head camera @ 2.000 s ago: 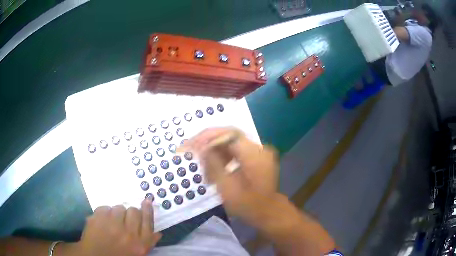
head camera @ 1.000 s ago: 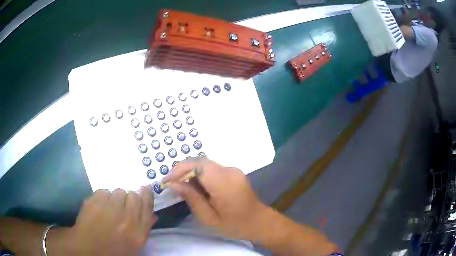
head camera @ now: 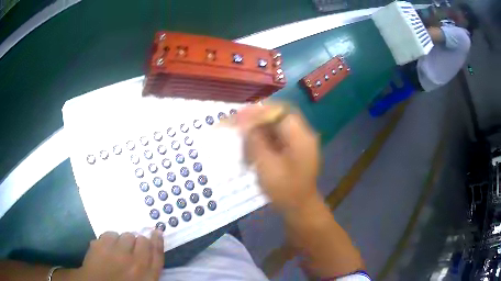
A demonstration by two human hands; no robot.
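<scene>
A white tray (head camera: 104, 197) with rounded corners lies in front of me, with rows of small round parts (head camera: 171, 176) on it. A red-brown fixture stack (head camera: 214, 71) stands at its far edge; its two left seats look orange and its two right seats hold dark silvery parts. My right hand (head camera: 283, 148), blurred, is over the tray's right side, below the stack's right end, with a tan pick-up stick (head camera: 270, 116) in its fingers. Whether a part is at the stick's tip cannot be told. My left hand (head camera: 127, 253) rests at the tray's near edge, a finger by the nearest part.
A single red-brown fixture (head camera: 325, 78) lies on the green surface right of the stack. Pale edge strips (head camera: 33, 170) run beside the green belt. At the upper right a person (head camera: 445, 60) is beside stacked white trays (head camera: 404, 34) and a blue stool (head camera: 393, 99).
My right hand has moved from the near rows up and right towards the stack's right end. My left hand stays at the near edge. The whole view has shifted slightly.
</scene>
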